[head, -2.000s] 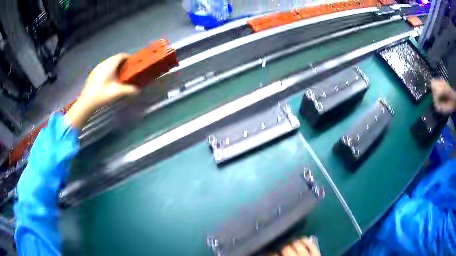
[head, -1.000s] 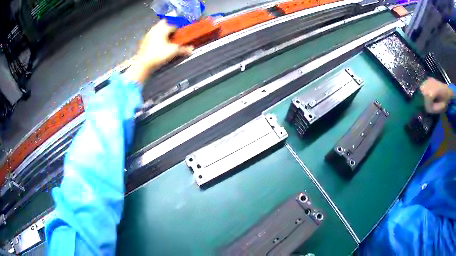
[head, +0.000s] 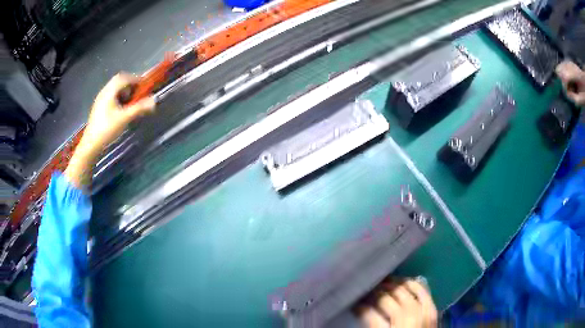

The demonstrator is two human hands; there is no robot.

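My left hand (head: 115, 109) is at the left over the rail line, thumb and fingers around the near end of an orange plate (head: 151, 82); blur hides whether it grips. My right hand (head: 401, 306), cut off by the bottom edge, has its fingers curled on the near side of a long dark plate block (head: 365, 259) lying on the green bench. The block is tilted towards the upper right, with shiny holes at its ends.
A silvery plate stack (head: 327, 144) lies by the rail (head: 256, 134). Two dark stacks (head: 436, 77) (head: 478, 131) stand to the right. Beyond are a tray of shiny pieces (head: 526, 45), a coworker's hand (head: 571, 80) and blue sleeve (head: 545, 256). Orange plates (head: 256, 27) line the conveyor.
The orange block that my left hand carried is now among the orange plates on the line. My left hand has moved back left. My right hand shows again, and the view has shifted.
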